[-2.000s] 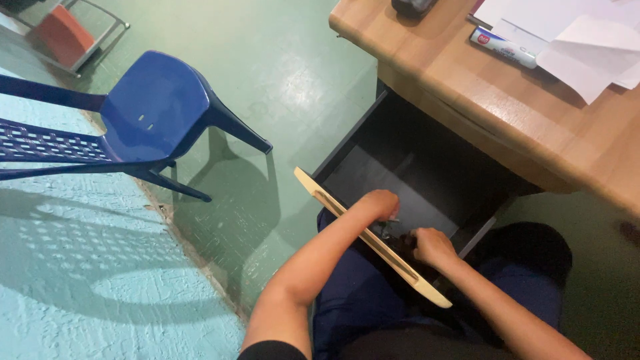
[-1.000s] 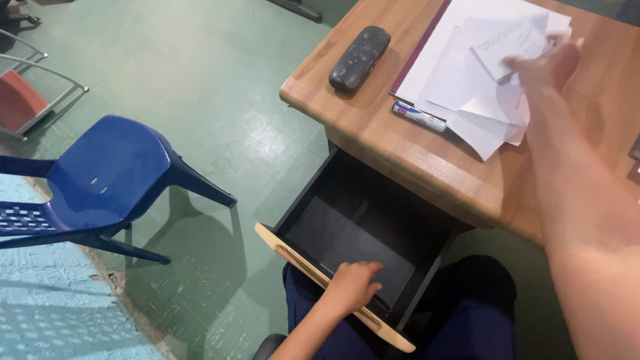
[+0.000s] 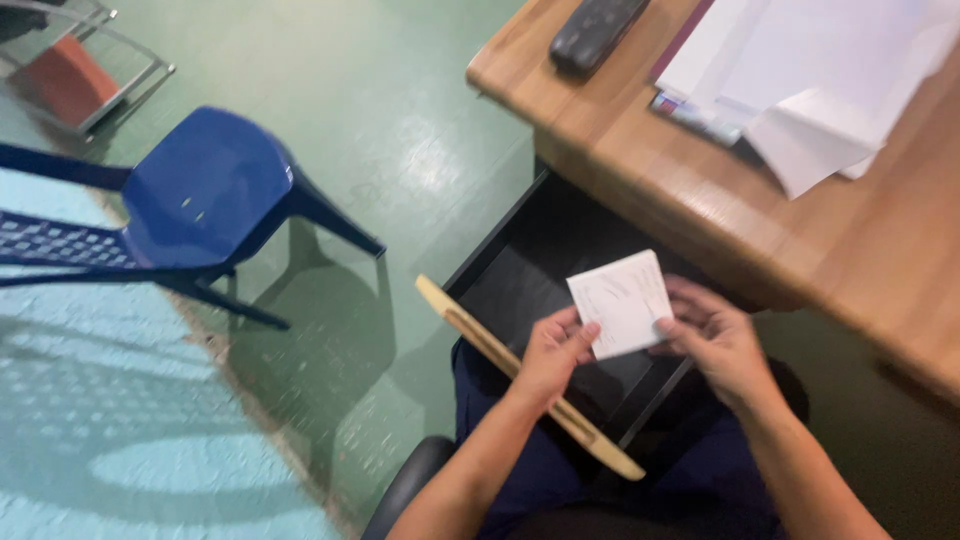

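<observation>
A white square notepad [image 3: 622, 300] with handwriting on it is held over the open desk drawer [image 3: 510, 300]. My left hand [image 3: 556, 352] pinches its lower left corner, thumb on top. On its right edge my right hand [image 3: 709, 337] has a grip, with the thumb on the face and the fingers partly behind. Below the pad, the dark inside of the drawer shows in part; its wooden front [image 3: 525, 375] lies under my left wrist.
On the wooden desk [image 3: 600, 135] lie a dark case [image 3: 596, 34], loose white papers [image 3: 810, 75] and a partly covered small packet [image 3: 694, 116]. A blue plastic chair [image 3: 210, 187] stands at the left by the light blue wall [image 3: 135, 420], beyond it a metal-framed item with an orange panel [image 3: 71, 79].
My right hand has brought the notepad from the papers on the desk to above the drawer. My left hand, empty a second ago over the drawer, now holds it too.
</observation>
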